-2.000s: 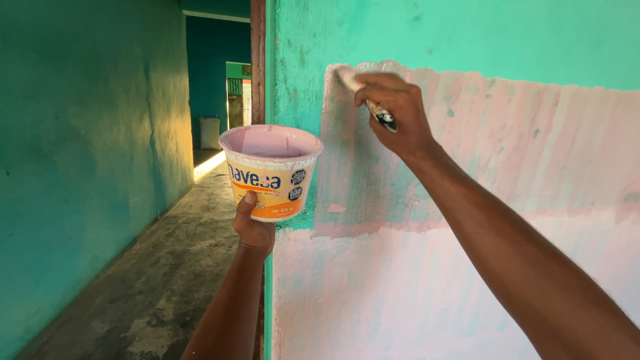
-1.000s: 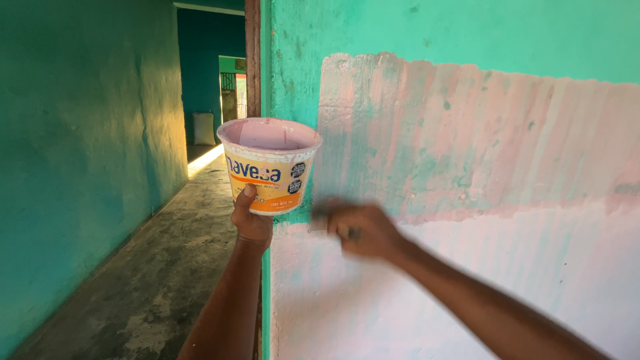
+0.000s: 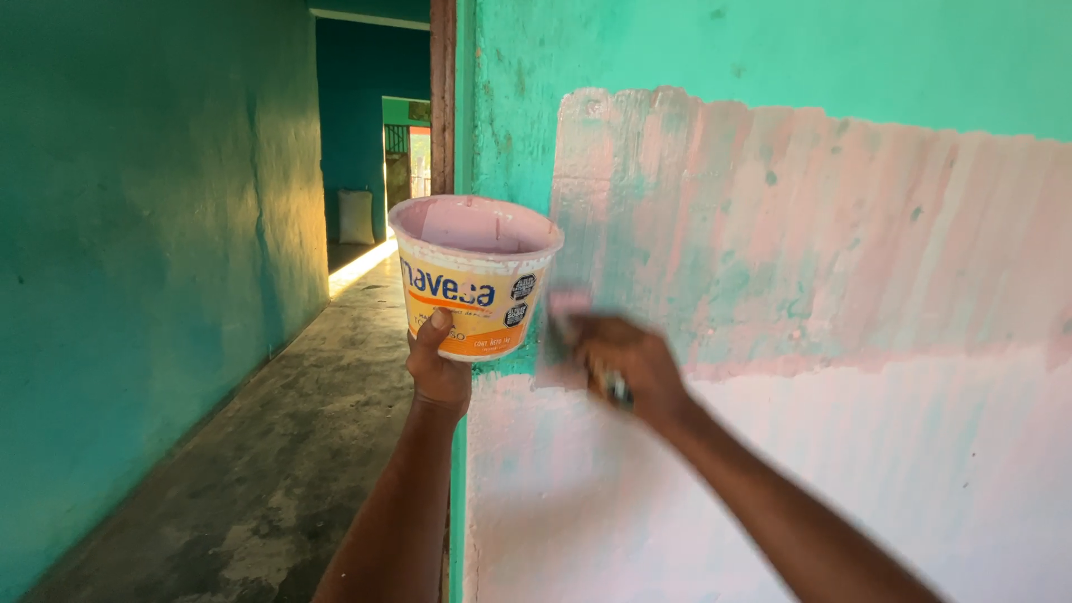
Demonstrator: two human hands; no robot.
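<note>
My left hand (image 3: 440, 364) grips a plastic Mavesa tub (image 3: 465, 293) from below, thumb on its printed front. Pink paint (image 3: 481, 230) coats the tub's inner wall and lies inside it. Just right of the tub, my right hand (image 3: 628, 360) is closed around a paintbrush (image 3: 574, 314), partly blurred, its bristle end at the wall. Streaky pink paint (image 3: 754, 234) covers a band of the green wall (image 3: 837, 50), with green showing through. Below that band the wall has a paler pink coat (image 3: 796, 469).
A brown door frame (image 3: 442, 92) stands at the wall's left edge. Beyond it a concrete floor (image 3: 293, 452) runs beside a dark green wall (image 3: 151, 251) towards a doorway. A pale sack (image 3: 355, 216) stands at the far end.
From high on the pink band, my right hand with the brush has moved down to beside the tub. Pink now shows on the wall there. The left hand still holds the tub.
</note>
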